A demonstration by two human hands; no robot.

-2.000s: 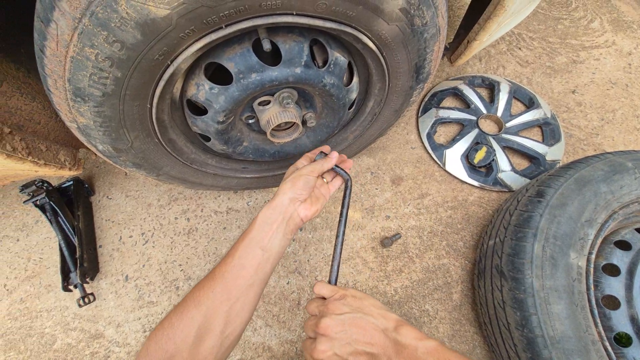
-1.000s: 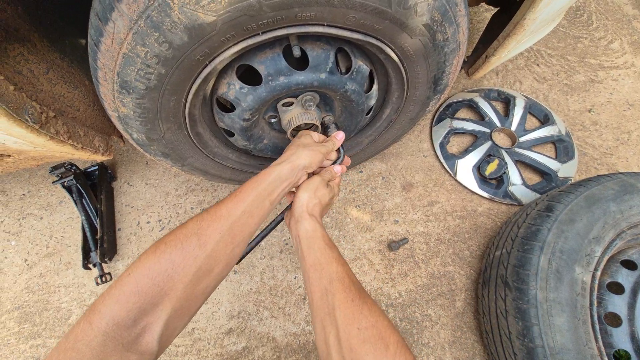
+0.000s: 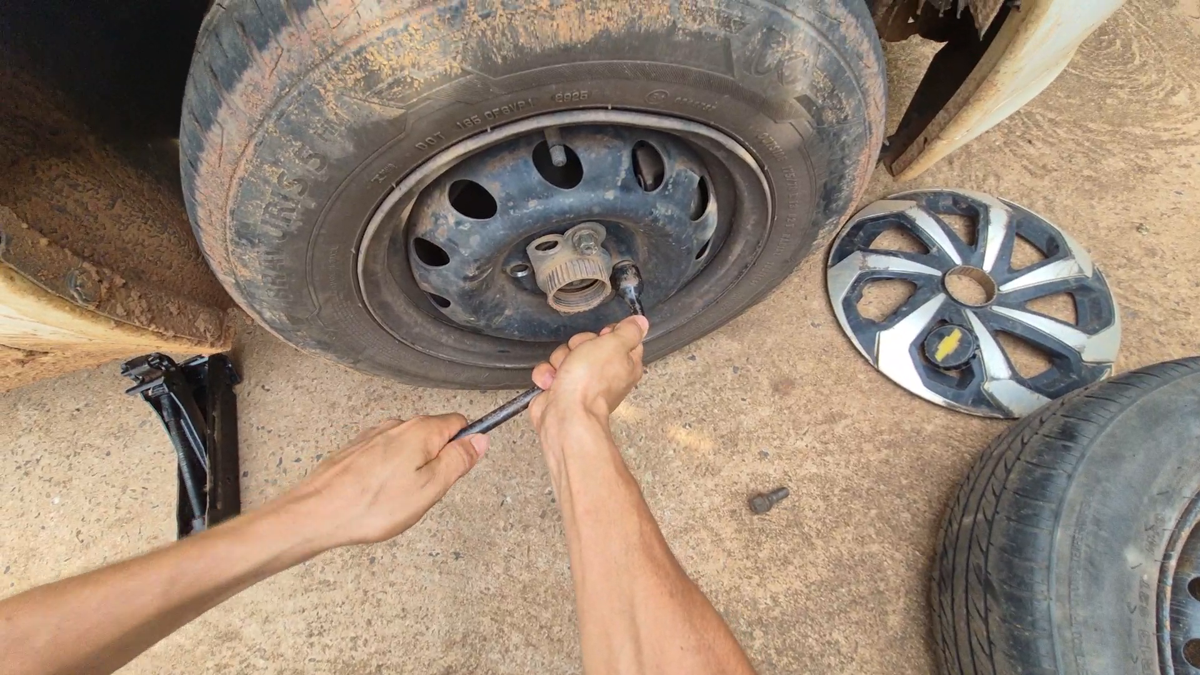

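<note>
An L-shaped lug wrench [image 3: 502,412] has its socket end at a wheel bolt position, just right of the hub-centre piece [image 3: 574,278] of the dark steel wheel [image 3: 562,206]. My left hand [image 3: 394,478] is closed around the long shaft, low and to the left. Closer to the wheel, my right hand [image 3: 592,370] wraps the wrench near its bend, just below the socket. Whether the socket sits fully on a bolt head cannot be told. One bolt head [image 3: 587,241] shows at the top of the centre piece. A loose wheel bolt [image 3: 769,501] lies on the ground to the right of my right forearm.
A black scissor jack [image 3: 202,441] lies folded at left, below the muddy car body edge [image 3: 103,291]. On the right are a wheel cover [image 3: 1012,392] with a yellow emblem and a second wheel with its tyre [image 3: 1041,525]. A pale body panel [image 3: 1012,84] juts in at upper right.
The wrench was first held away from the wheel, then its bent end came up to the hub. My left hand has since shifted from the bend down onto the shaft, while my right stays near the bend.
</note>
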